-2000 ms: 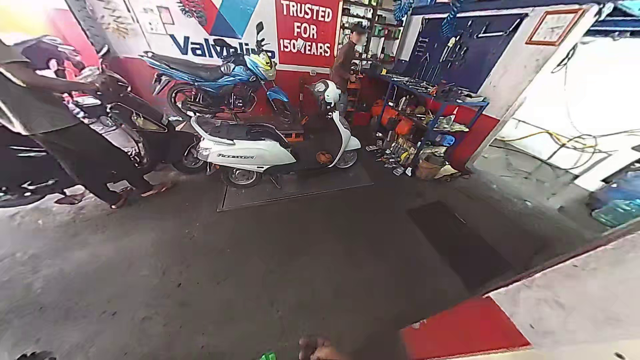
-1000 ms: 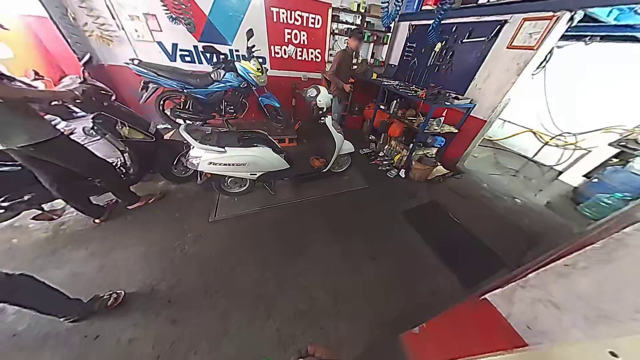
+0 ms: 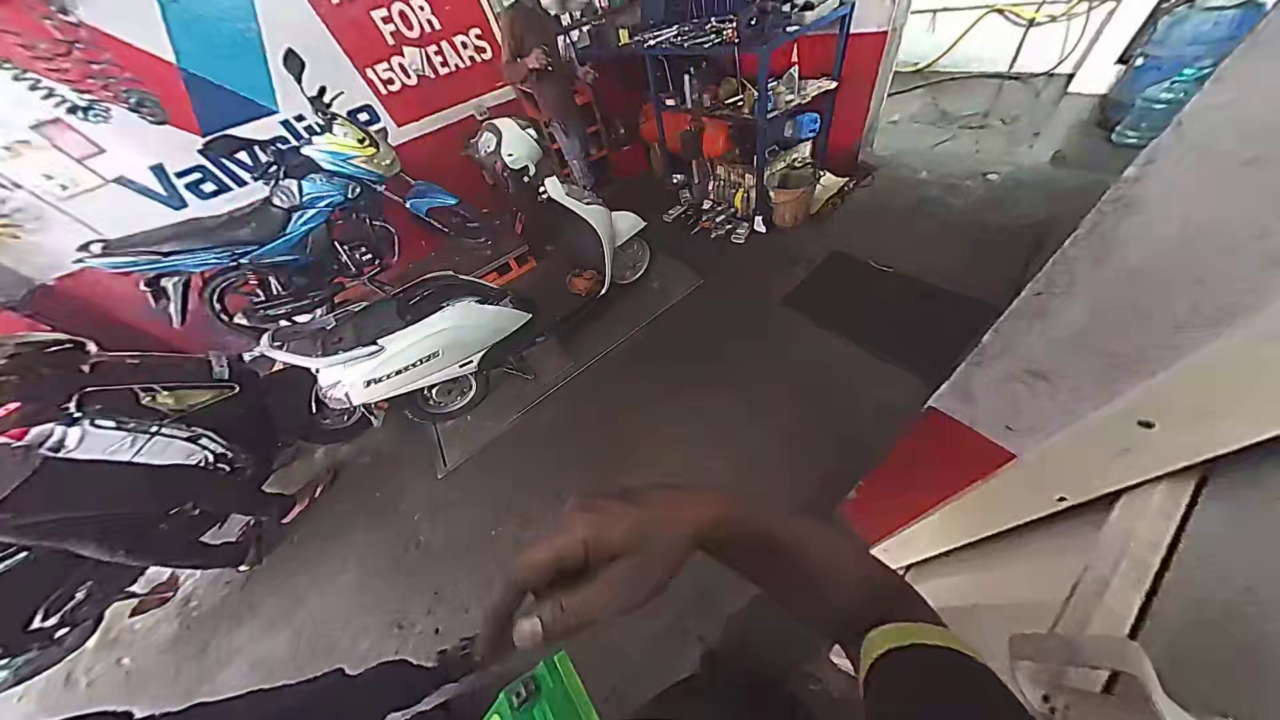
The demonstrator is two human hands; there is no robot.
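Note:
My right hand reaches in from the lower right, blurred, with a yellow-green band at the wrist beside a dark sleeve. Its fingers bend down to the left; whether they hold anything cannot be told. Just below the fingertips, a bright green object is cut off by the bottom edge. A dark, uneven shape lies left of it, too unclear to name. My left hand cannot be made out. Farther off stands a white scooter on a floor plate, with a blue motorcycle behind it.
Dark two-wheelers crowd the left side, with a person's leg and foot beside them. Another person stands by a blue tool rack. A dark floor mat lies near the pale wall edge at right.
My right hand and forearm have come much farther into view from the bottom edge. The view has shifted. The walking leg seen at lower left one second ago is no longer plain there.

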